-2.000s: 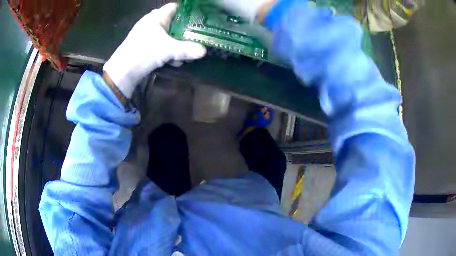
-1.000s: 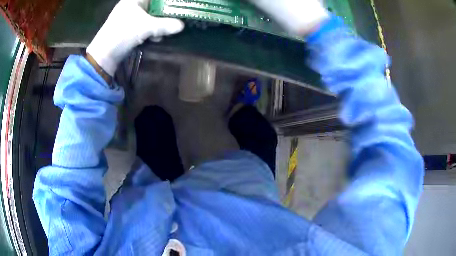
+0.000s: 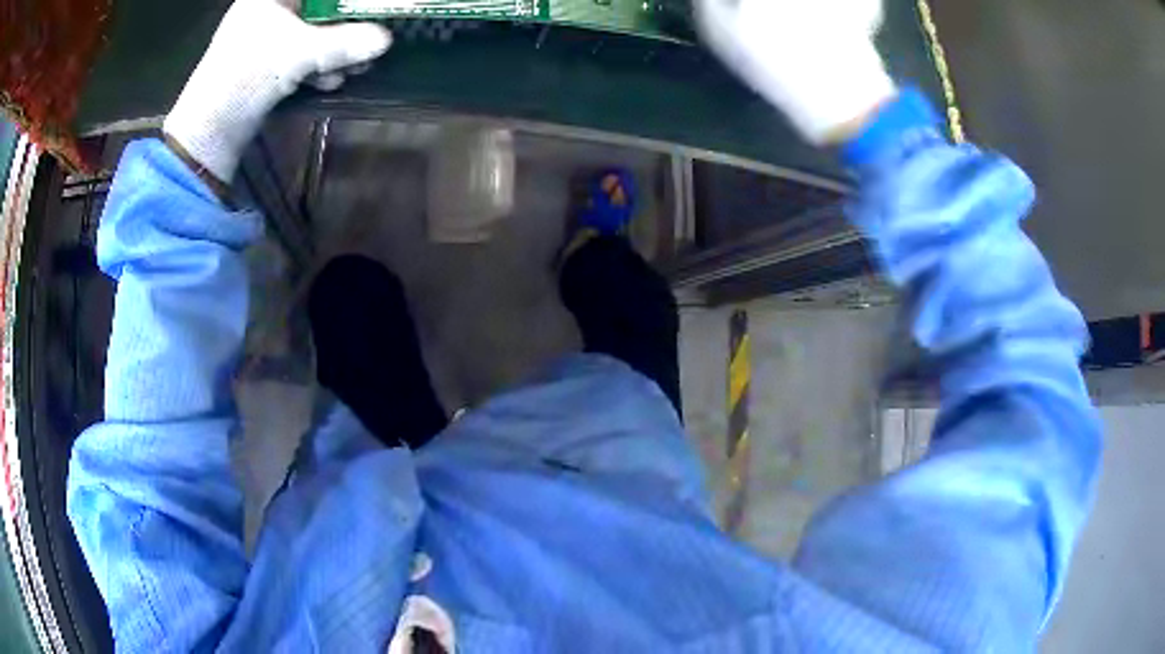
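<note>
A green printed circuit board lies at the top edge of the head view, mostly cut off by it. A dark green bench edge runs below it. My left hand, in a white glove, is at the board's left end with its thumb along the front edge, gripping it; its upper part is cut off. My right hand, in a white glove with a blue band at the wrist, is over the board's right part, blurred and partly cut off. Whether it holds anything is hidden.
An orange-red curtain hangs at upper left. A pale rail with a red line curves down the left side. A grey surface lies at right. A pale bin-like object and a blue item are below the bench.
The view has shifted so that the board and hands sit higher and less of the board shows. My right hand has moved right relative to the board. My left hand stays at the board's left end.
</note>
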